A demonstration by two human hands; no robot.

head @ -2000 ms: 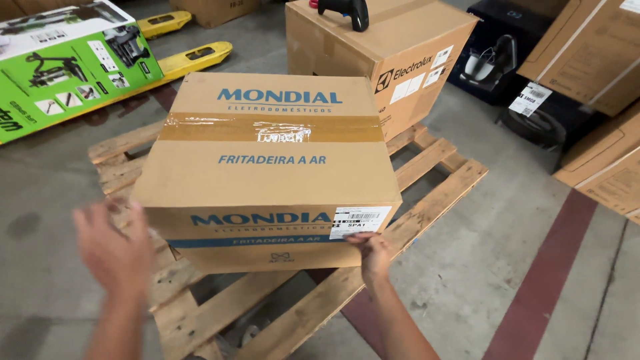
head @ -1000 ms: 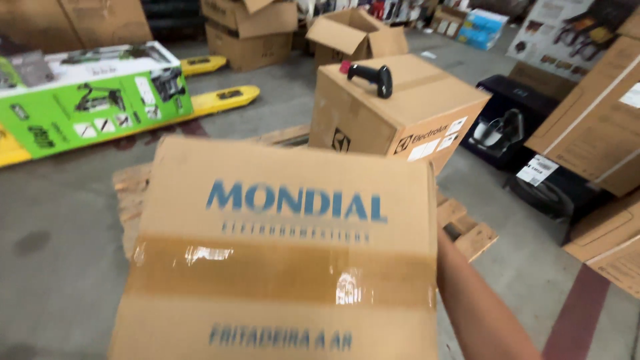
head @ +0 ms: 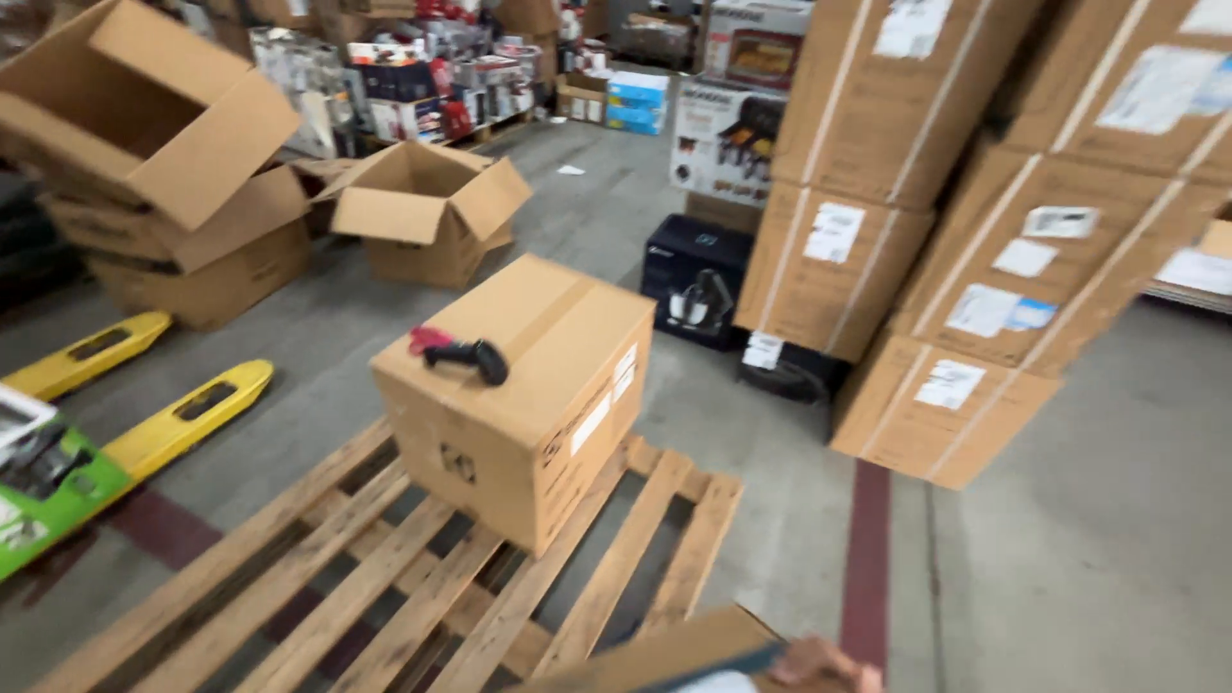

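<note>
Only part of a cardboard box (head: pixel 688 647) shows at the bottom edge, with a dark blue band and part of a white label. My right hand (head: pixel 826 666), blurred and cut off by the frame, grips its right corner. My left hand is out of view. Beyond the box lies a wooden pallet (head: pixel 423 563). On the pallet's far part stands a closed Electrolux cardboard box (head: pixel 520 385), and a black handheld barcode scanner (head: pixel 467 358) with a red part lies on top of it.
Yellow pallet jack forks (head: pixel 197 409) and a green printed box (head: pixel 72 472) are at left. Behind them are open cardboard boxes (head: pixel 414 217). Strapped cartons (head: pixel 1039 260) stand stacked at right, beside a dark blue box (head: pixel 698 279). A dark red line (head: pixel 866 568) crosses the floor.
The Mondial box, on the pallet two seconds ago, has been lifted off and moved toward the bottom of the view, exposing the pallet slats. The view has swung right.
</note>
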